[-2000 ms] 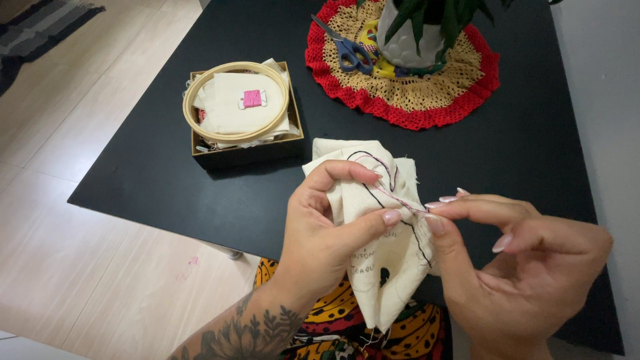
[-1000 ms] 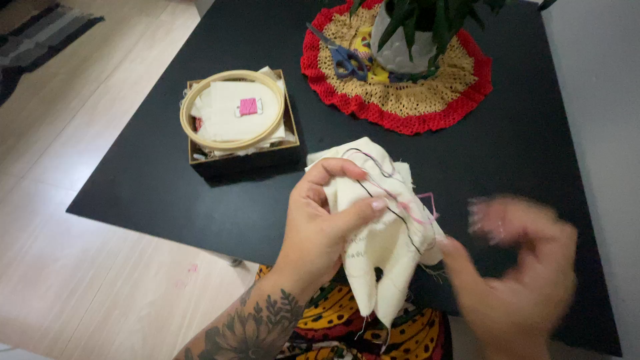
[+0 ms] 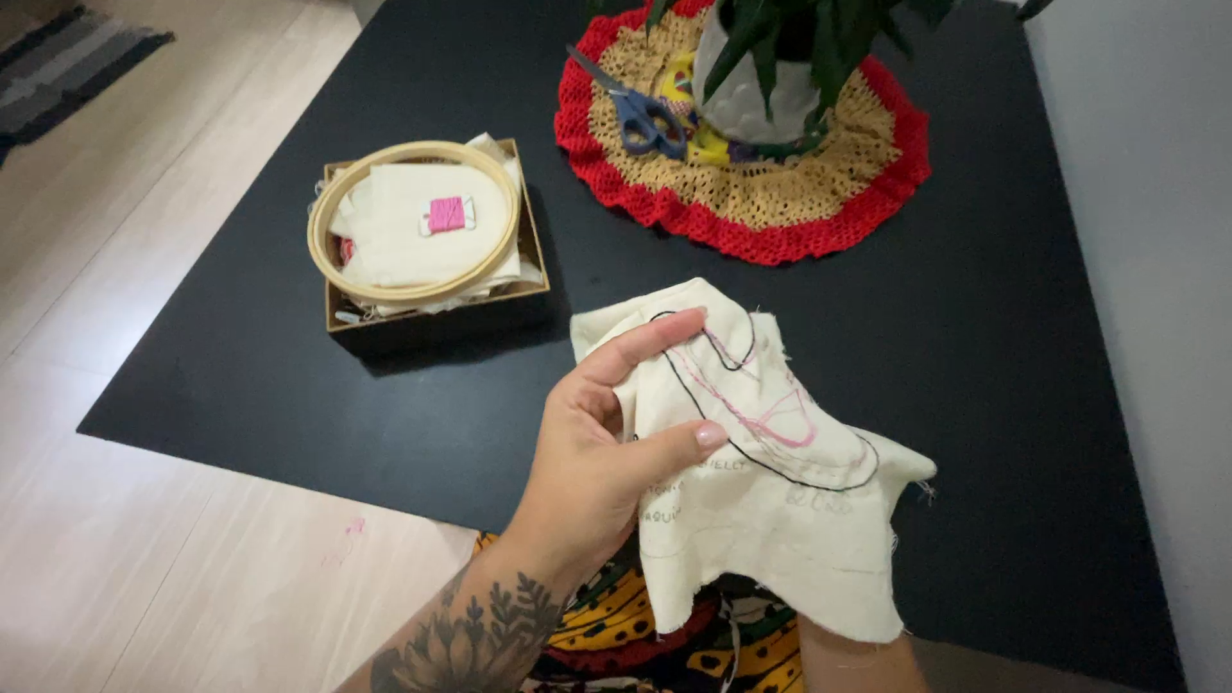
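My left hand [image 3: 616, 438] grips a cream cotton cloth [image 3: 770, 539] between thumb and fingers, over the near part of the table. Black thread [image 3: 685, 390] and pink thread [image 3: 717, 390] run over the cloth, the pink one forming a small loop at the right. The cloth bears handwriting and faint drawn lines, and its edges are frayed. My right hand is behind the cloth, with only its wrist and forearm [image 3: 857, 659] showing below the lower edge; its fingers are hidden. No needle can be made out.
On the black table [image 3: 462, 414], a box [image 3: 433, 332] of fabric pieces carries a wooden embroidery hoop [image 3: 322, 241] and a bobbin of pink floss [image 3: 448, 215]. Farther back, blue-handled scissors [image 3: 640, 125] and a potted plant [image 3: 756, 96] rest on a red-edged crocheted doily [image 3: 770, 241]. A wall stands at right.
My right hand, at the cloth's right side and then blurred apart from it, has moved behind the cloth. The cloth is spread wider to the right. My left hand still holds it.
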